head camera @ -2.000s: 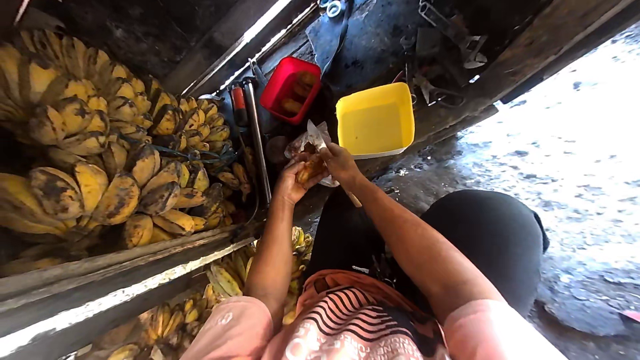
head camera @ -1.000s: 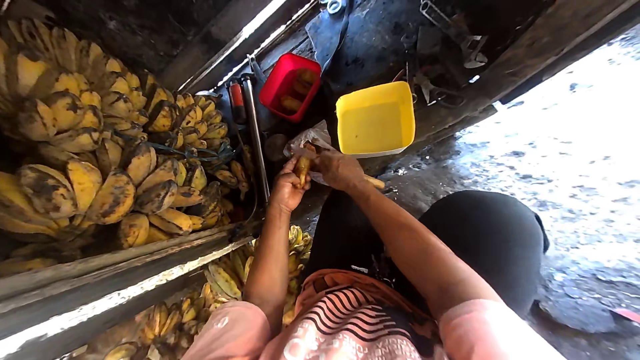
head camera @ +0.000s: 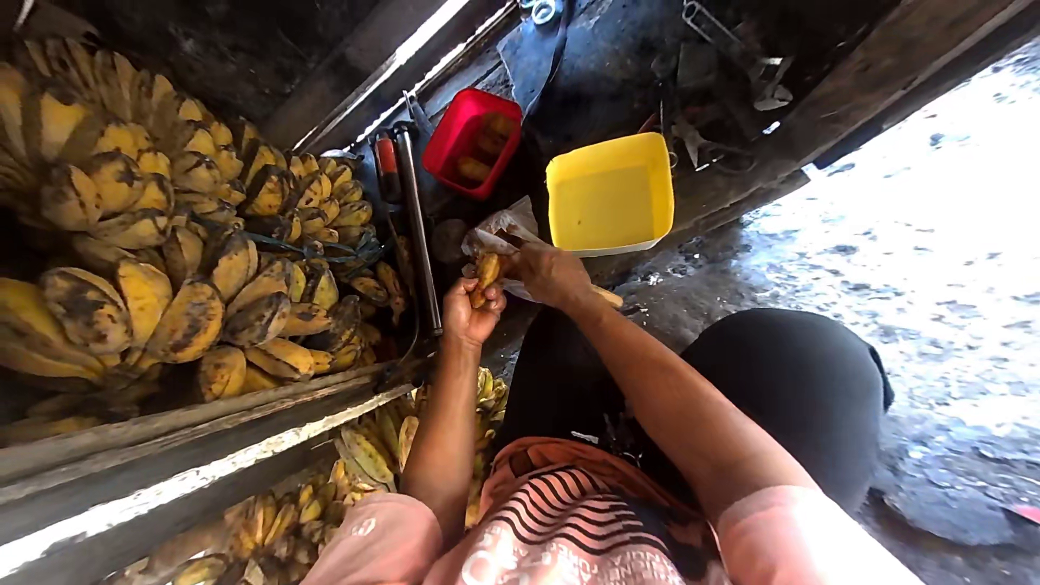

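My left hand (head camera: pixel 475 313) grips a small yellow-brown banana (head camera: pixel 487 276), held upright near the middle of the view. Against its upper end lies my right hand (head camera: pixel 552 275), closed around a tool whose pale wooden handle (head camera: pixel 608 297) sticks out below the palm; its working end is hidden by the fingers. Behind both hands is a crumpled clear plastic bag (head camera: pixel 508 226). A yellow plastic container (head camera: pixel 611 195) stands just beyond my right hand. Further left, a red plastic container (head camera: pixel 473 145) holds several brownish pieces.
Bunches of ripe, dark-spotted bananas (head camera: pixel 187 317) fill the left side behind a wooden board (head camera: pixel 195 414). More bananas (head camera: pixel 366 455) lie below it. A metal bar (head camera: pixel 418 227) and a red-and-black handle (head camera: pixel 387 166) lie beside the red container. Metal tools (head camera: pixel 768 81) rest at the upper right.
Two seconds ago a pale blade showed above my hands; now it is out of sight. The tool's handle has swung from below my right wrist out to the right. The containers have not moved.
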